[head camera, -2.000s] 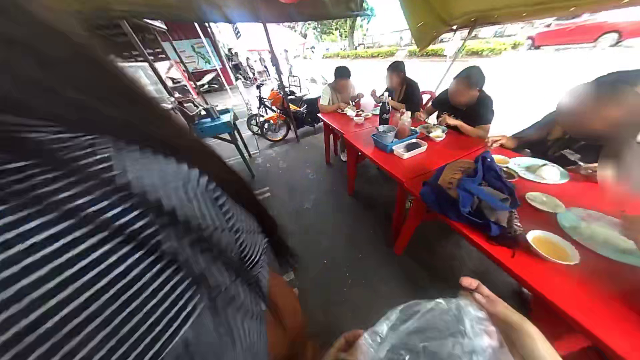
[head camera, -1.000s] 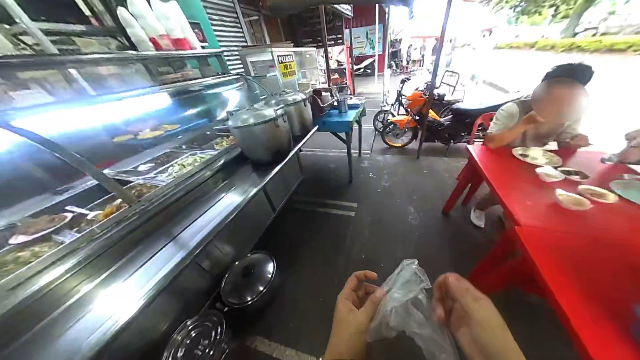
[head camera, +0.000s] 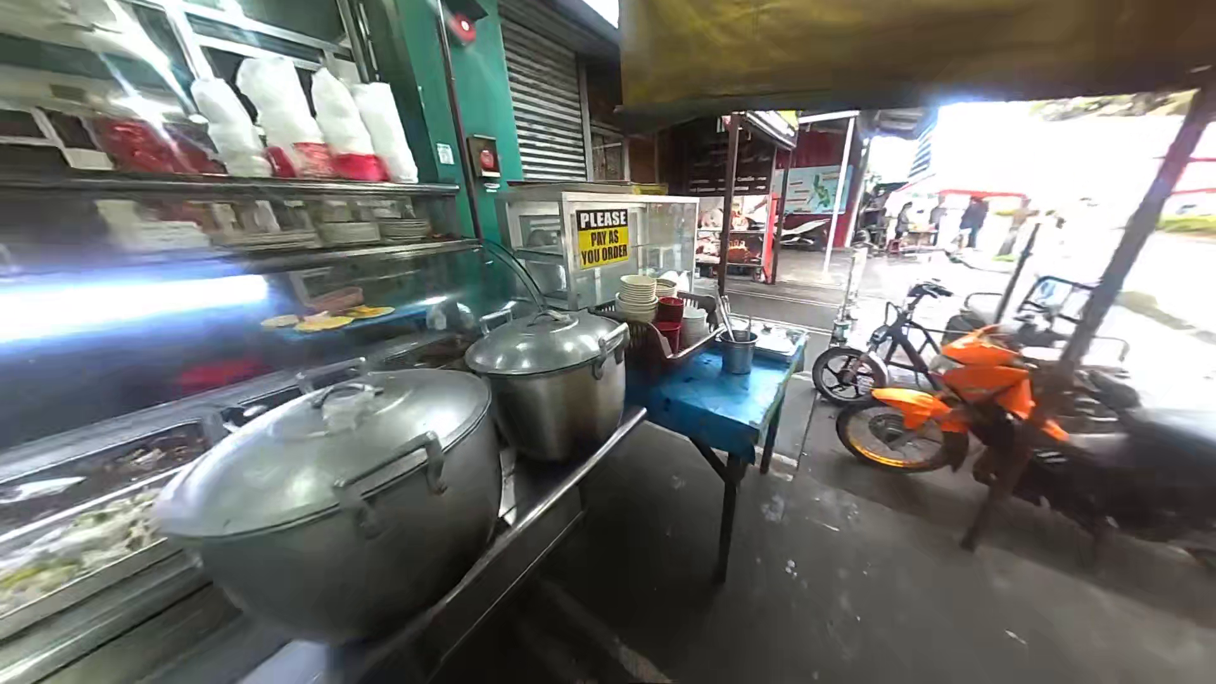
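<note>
Neither of my hands shows in the head view now, so what they hold is hidden. Nearest to me, a large lidded metal pot (head camera: 342, 503) rests on the steel ledge of a food counter. Behind it stands a second lidded metal pot (head camera: 551, 380). Trays of food (head camera: 81, 541) lie at the lower left behind the glass. A blue table (head camera: 712, 389) adjoins the ledge and bears a metal container of utensils (head camera: 737, 351). Beside that, a crate holds stacked bowls (head camera: 637, 296) and red cups (head camera: 669, 323).
Several bagged stacks of white cups (head camera: 285, 119) stand on the upper shelf. A glass display case (head camera: 608, 237) with a sign is behind the blue table. An orange motorcycle (head camera: 988, 380) and a post (head camera: 1092, 323) stand on the right. A yellowish tarp (head camera: 912, 47) hangs overhead.
Both hands, seen a second ago at a clear plastic bag, have left the view. The view has swung and come closer to the pots; the red tables and seated people are out of sight.
</note>
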